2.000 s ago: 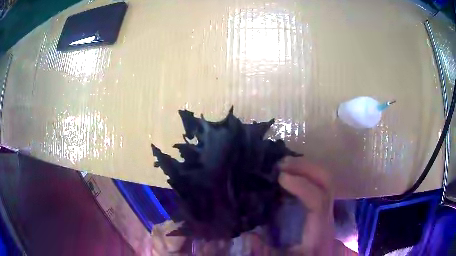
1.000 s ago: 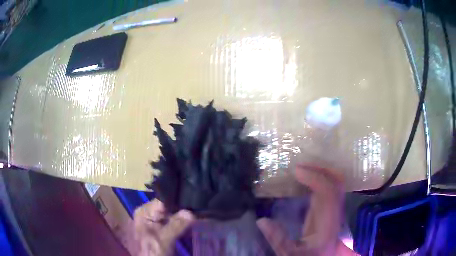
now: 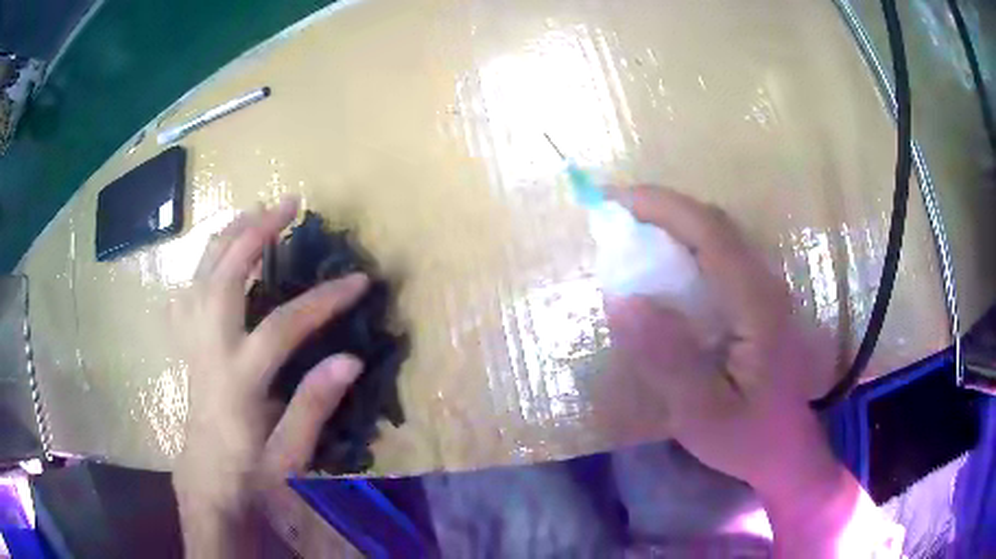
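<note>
The dark artificial flower head (image 3: 377, 328) with jagged edges lies on the tan table near its front edge, left of the middle. My left hand (image 3: 268, 317) is over it, fingers spread across its top and left side, holding it; part of the flower is hidden beneath the fingers. My right hand (image 3: 726, 328) is closed around the white glue bottle (image 3: 644, 262), held right of the flower. Its blue-green tip with a thin needle points up and to the left. The right hand is somewhat blurred.
A black phone (image 3: 140, 205) lies at the left of the table (image 3: 437, 164), with a silver-white pen (image 3: 215, 116) beyond it. A thick black cable (image 3: 898, 207) runs down the right side. Blue plastic bins (image 3: 923, 426) stand below the table's right edge.
The flower head has moved left and down onto the table, under my left hand. My right hand has let go of the flower and taken hold of the glue bottle, tip now pointing up-left.
</note>
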